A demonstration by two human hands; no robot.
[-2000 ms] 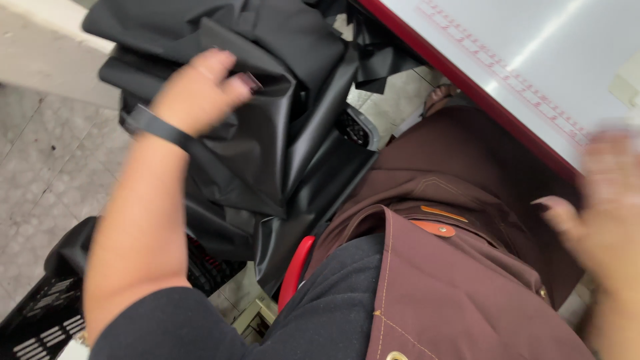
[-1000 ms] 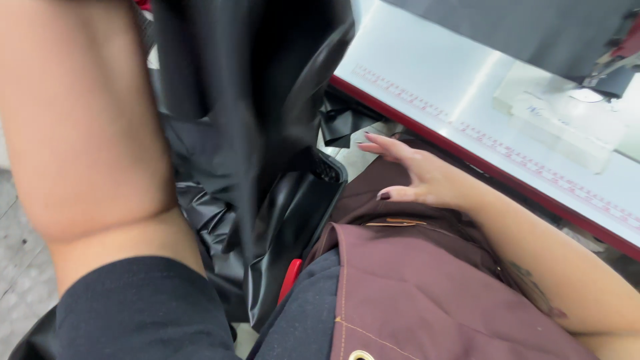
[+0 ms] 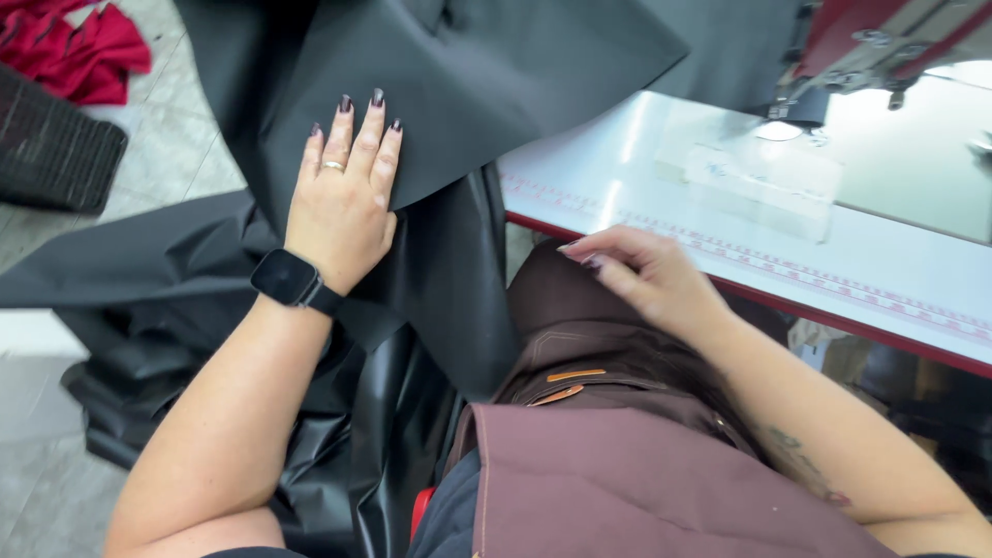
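My left hand point(image 3: 345, 190) lies flat on a large sheet of black coated fabric point(image 3: 465, 85), fingers a little apart and pointing away from me. The sheet stretches from the left onto the sewing table and hangs over its near side. More of the black material point(image 3: 372, 434) falls in shiny folds beside my lap. My right hand point(image 3: 647, 275) hovers by the table's front edge, fingers loosely bent, with nothing seen in it. Farther right, the head of a sewing machine point(image 3: 845, 70) stands over the table, with black fabric beside its needle area.
The white sewing table point(image 3: 744, 256) has a printed red ruler and a red edge. A translucent taped piece point(image 3: 759, 186) bearing writing is on its top. At the upper left, a dark plastic basket point(image 3: 54, 147) and red fabric point(image 3: 77, 46) are on the tiled floor.
The black material, bunched beside the table two seconds ago, now lies spread with a corner on the tabletop. My left hand now rests flat on it. The view has shifted toward the machine.
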